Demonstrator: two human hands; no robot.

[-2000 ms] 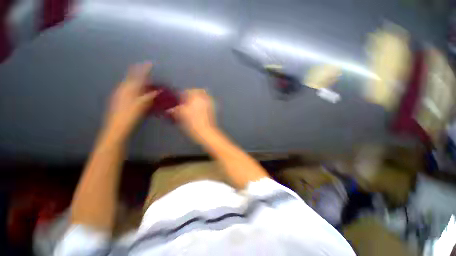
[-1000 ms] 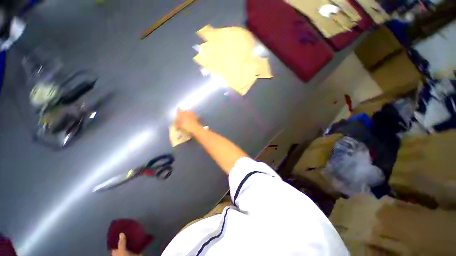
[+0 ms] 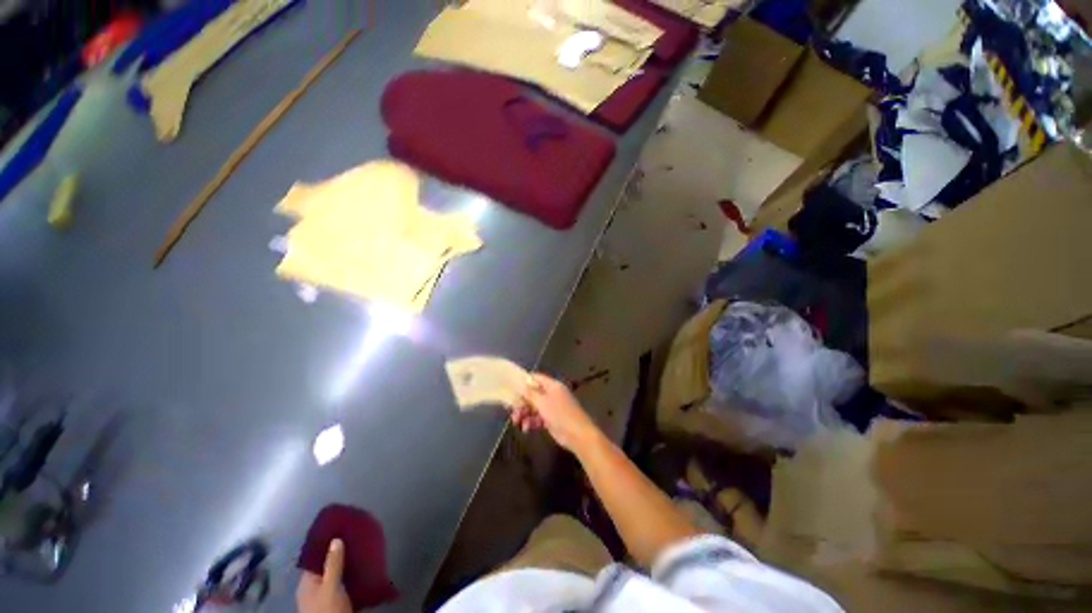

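Observation:
My right hand (image 3: 545, 407) holds the small curved card pattern (image 3: 485, 381) by its right end, at the table's near edge; a round hole shows in the card. My left hand (image 3: 325, 584) is at the bottom, partly cut off by the picture's edge, with its thumb on top of the maroon cut piece (image 3: 359, 547). The shears' handles (image 3: 236, 572) lie on the table to the left of the maroon piece. A small white flat piece, perhaps chalk (image 3: 328, 444), lies on the table between the maroon piece and the tan cards.
Tan card patterns (image 3: 365, 234) lie in a pile, with stacked maroon panels (image 3: 491, 138) behind. A long wooden strip (image 3: 258, 146) lies farther left. A metal machine (image 3: 42, 503) stands at the left edge. Cardboard boxes (image 3: 970, 287) and a plastic bag (image 3: 784, 371) are right of the table.
My right hand has taken hold of the card pattern and raised it off the spot where it lay, uncovering the white piece. The view has swung right. My left hand stays on the maroon piece.

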